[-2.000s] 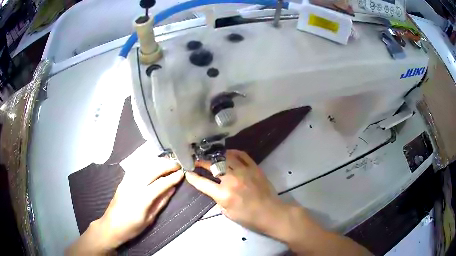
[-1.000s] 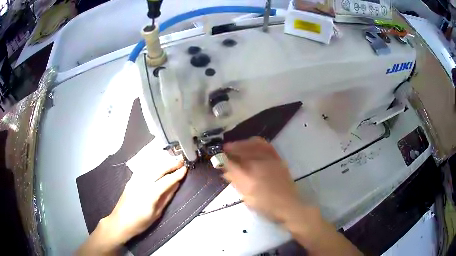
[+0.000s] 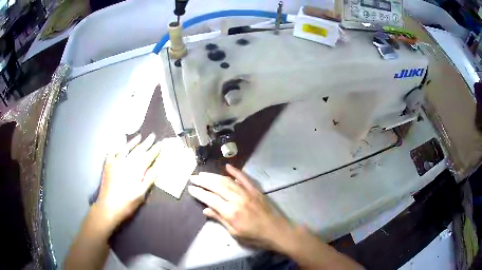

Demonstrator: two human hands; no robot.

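Observation:
The dark garment panel [image 3: 153, 224] lies on the machine bed, partly under the sewing head. A bright pale pocket-shaped piece [image 3: 177, 171] lies on it, left of the presser foot and needle area [image 3: 202, 154], its pointed end towards me. Glare washes out its upper part. My left hand [image 3: 127, 176] lies flat at the piece's left edge, fingers spread, gripping nothing. My right hand [image 3: 238, 205] rests on the panel just right of the piece's lower edge, fingers extended and apart, holding nothing. A separate patch pocket cannot be told from the panel.
The sewing machine [image 3: 317, 79] spans the upper middle, with a lower cream knob [image 3: 229, 150] near my right fingers. A reverse-feed lever [image 3: 402, 122] is at right. A white box [image 3: 316, 27] and control panel [image 3: 372, 11] are at the top. More dark cloth [image 3: 388, 211] lies lower right.
The panel has shifted and turned, and the pale piece now shows more fully. My left hand has moved left and spread flat. My right hand has come down from the needle area onto the cloth.

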